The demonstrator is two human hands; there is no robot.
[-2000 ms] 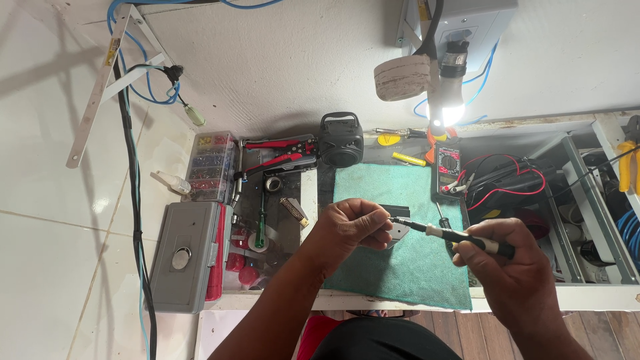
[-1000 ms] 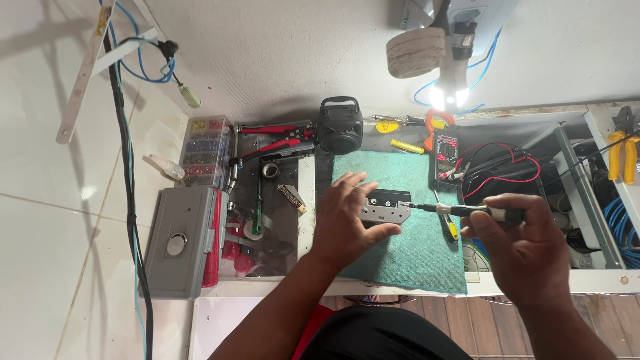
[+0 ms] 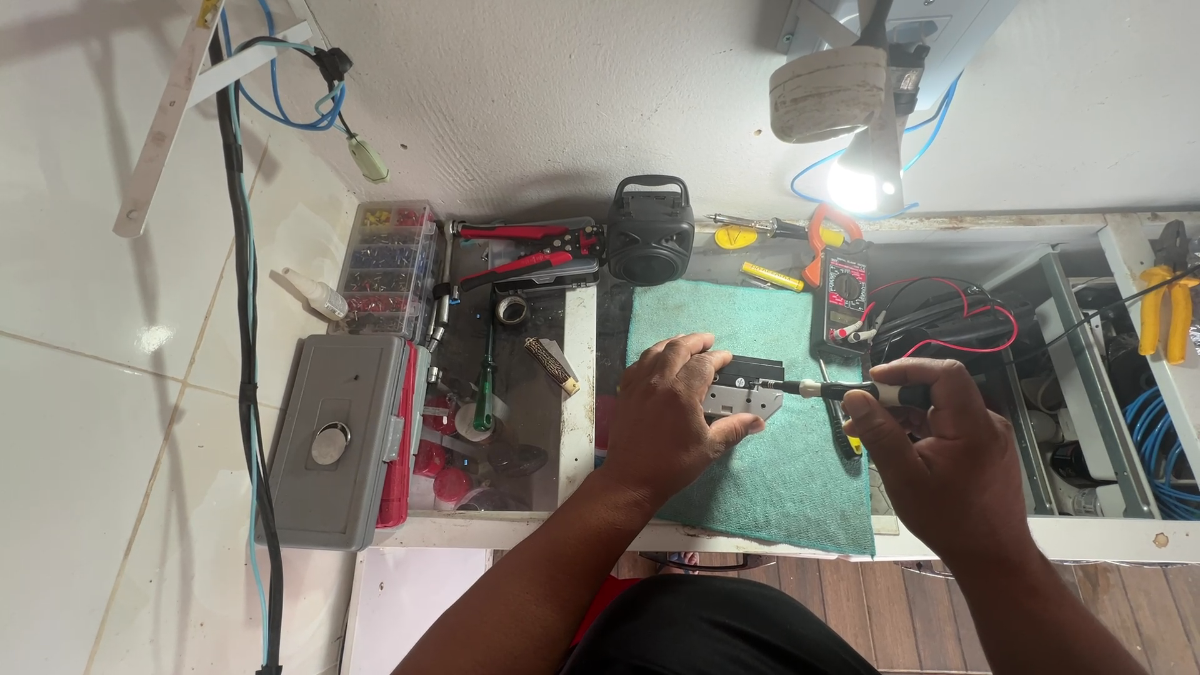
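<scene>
On a green cloth (image 3: 741,497) lies a small black and silver metal device (image 3: 745,401) with holes in its plate. My left hand (image 3: 670,412) holds it down from the left, thumb at its lower edge and fingers over its top. My right hand (image 3: 947,450) grips a black and white screwdriver (image 3: 825,388), held nearly level, whose tip meets the right part of the device. Under the right hand's side, another screwdriver with a yellow and black handle (image 3: 848,436) rests at the cloth's right edge, partly hidden.
Behind the cloth stand a black portable speaker (image 3: 650,234) and a multimeter (image 3: 844,300) with red and black leads. At left are a grey toolbox (image 3: 328,441), an organizer box (image 3: 384,267) and red-handled wire strippers (image 3: 525,232). Yellow-handled pliers (image 3: 1165,300) lie far right. A lit bulb (image 3: 862,178) hangs above.
Two seconds ago my left hand was raised near the screwdriver tip, off the device. It has since come down onto the device, and the screwdriver tip has moved to it.
</scene>
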